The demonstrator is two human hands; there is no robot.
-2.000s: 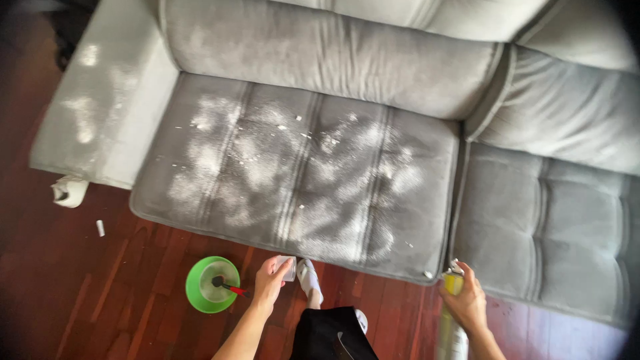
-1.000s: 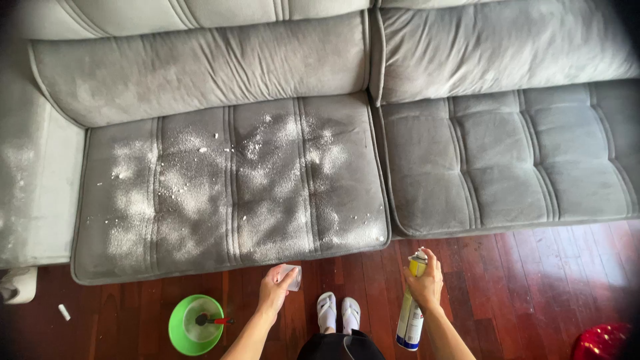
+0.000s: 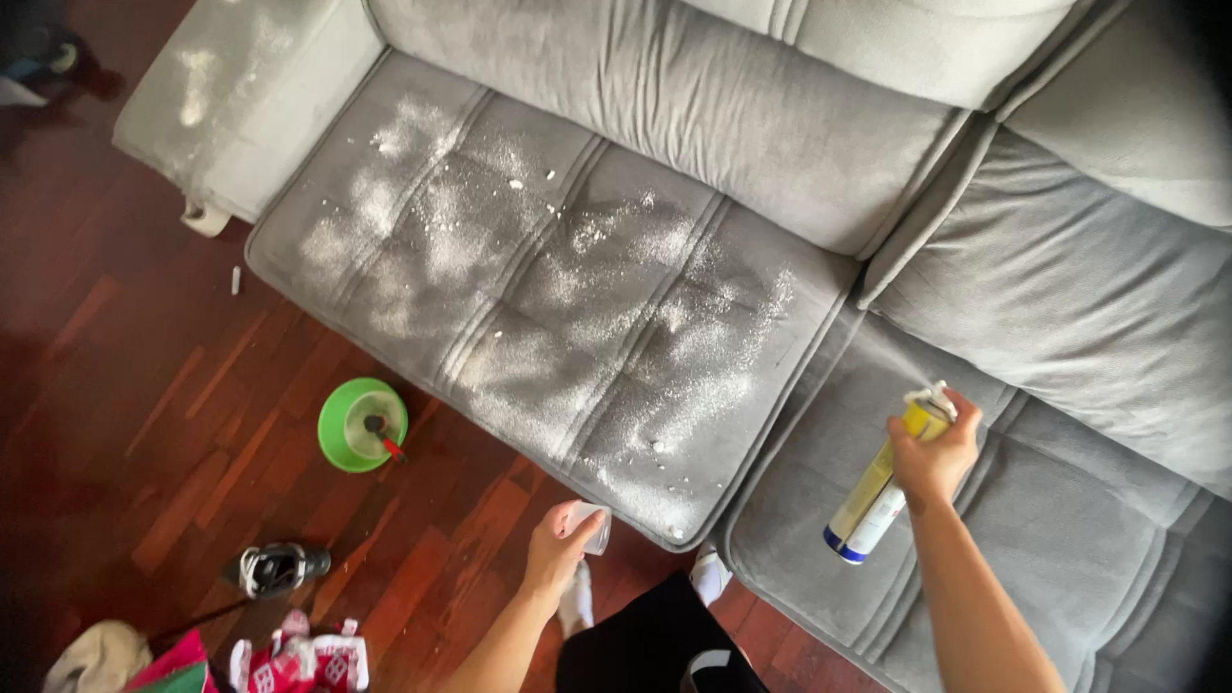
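Observation:
My right hand (image 3: 932,460) grips a yellow and white aerosol can (image 3: 876,491) with a blue base, over the right seat cushion. A fine spray leaves its nozzle toward the upper left, near the gap between the cushions. My left hand (image 3: 558,549) holds a small clear plastic cup (image 3: 589,529) near the front edge of the left seat cushion (image 3: 539,250). White powder with small lumps lies in patches on that grey tufted cushion. More white powder marks the sofa's armrest (image 3: 279,106).
On the wooden floor, a green bowl (image 3: 330,423) holds a pale substance and a dark brush-like tool with a red handle (image 3: 392,446). A dark shoe (image 3: 279,570) and bundled clothing (image 3: 303,659) lie at lower left. A small white piece (image 3: 236,280) is near the armrest.
My right hand has moved with the can from in front of the sofa to over the right seat cushion, and spray now shows. The view has swung and tilted.

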